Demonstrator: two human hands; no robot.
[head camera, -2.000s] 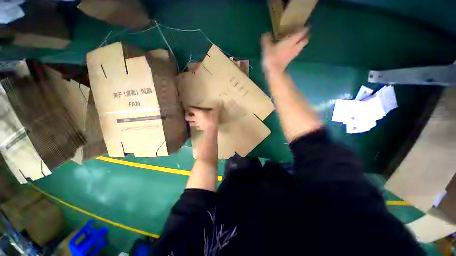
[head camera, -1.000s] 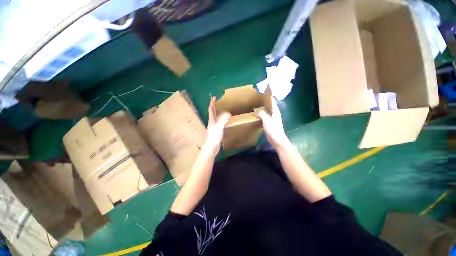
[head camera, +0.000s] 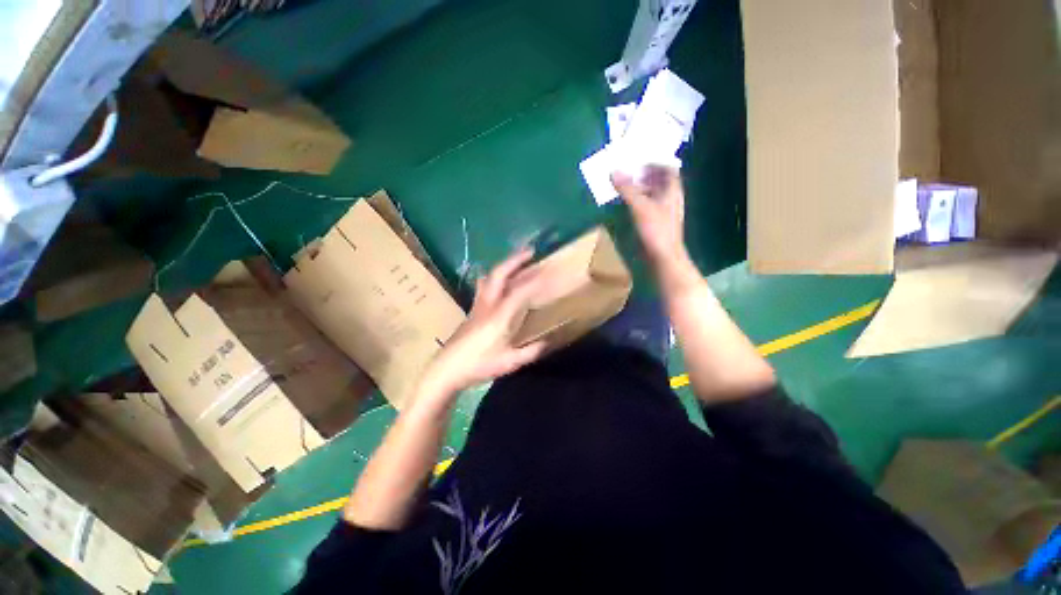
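My left hand (head camera: 495, 325) holds a small brown carton (head camera: 578, 286) close in front of my body, fingers along its left side. The carton is tilted and its panel toward the right shows folded edges. My right hand (head camera: 654, 200) is at the near edge of the pile of white slips (head camera: 659, 122), its fingertips on or just over them. Whether it grips a slip cannot be told. A loose pile of flat carton blanks (head camera: 378, 296) lies to the left of my left hand.
A bundle of blanks with dark lettering (head camera: 223, 384) lies further left. A big open carton (head camera: 818, 140) at right holds white-purple packets (head camera: 945, 214). A metal bar (head camera: 649, 44) ends above the slips. A small carton (head camera: 277, 140) stands at upper left.
My right hand has let go of the small carton and moved up to the white slips. My left hand still holds the carton, now tilted. The view has shifted.
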